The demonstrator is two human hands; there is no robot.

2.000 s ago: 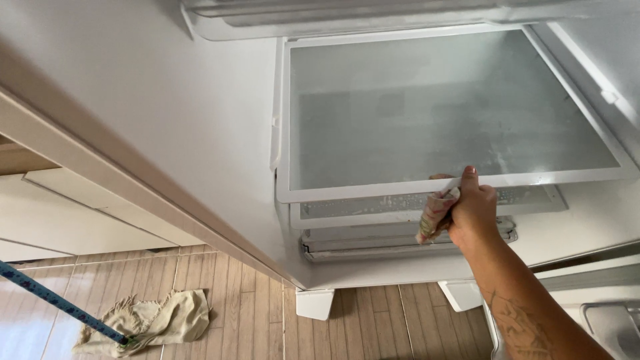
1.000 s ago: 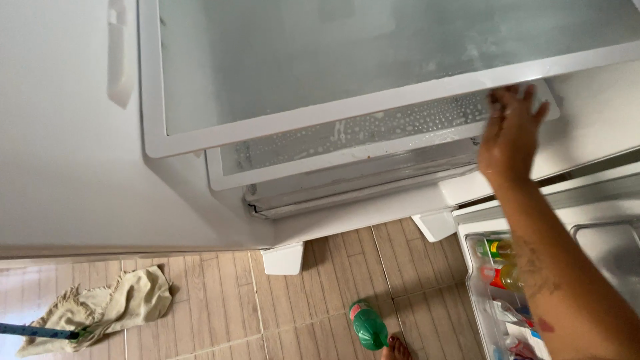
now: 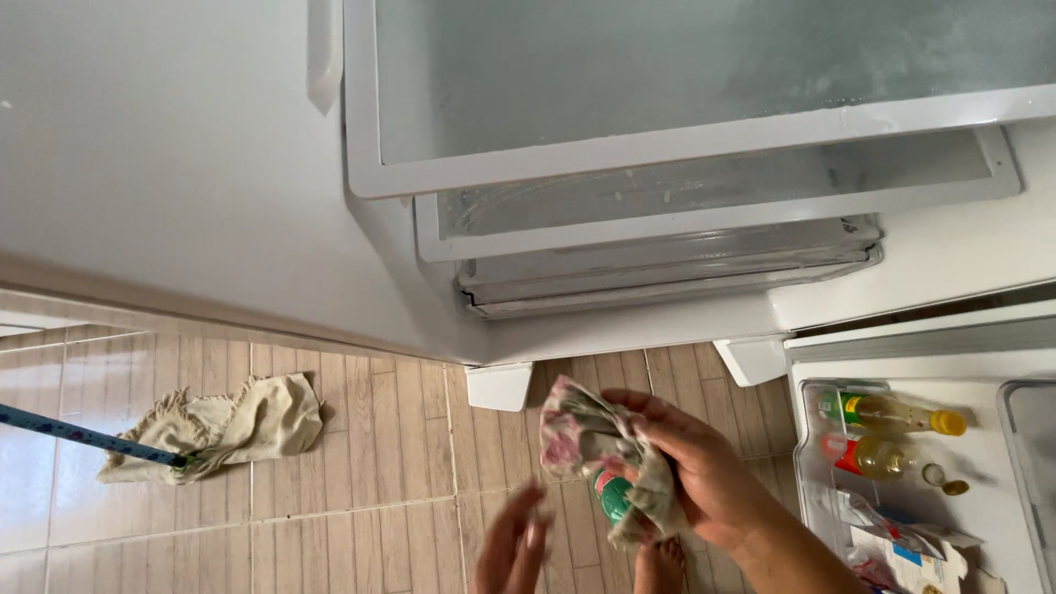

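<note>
My right hand (image 3: 697, 470) holds a crumpled, damp-looking cloth with pink patches (image 3: 590, 445) in front of the open refrigerator. To its left, my left hand (image 3: 513, 544) is raised, blurred, with fingers apart and no object in it. Above both hands a white-framed glass shelf (image 3: 660, 74) juts out, misted on its surface. Beneath it lies a second glass shelf (image 3: 709, 186), with smears and a few droplets. Lower still is a clear plastic drawer (image 3: 668, 268). A green bottle (image 3: 613, 495) on the floor is partly hidden behind the cloth.
The refrigerator door (image 3: 916, 351) stands open at right, its bin holding bottles with yellowish liquid (image 3: 891, 412) and packets (image 3: 899, 544). At left, a beige floor cloth (image 3: 272, 421) lies under a blue patterned pole (image 3: 91, 433). A bare foot (image 3: 662, 565) is on the tiled floor.
My right hand has come away from the shelves and down over the floor with the cloth. My left hand has come into view. The droplets on the second shelf have largely given way to smears.
</note>
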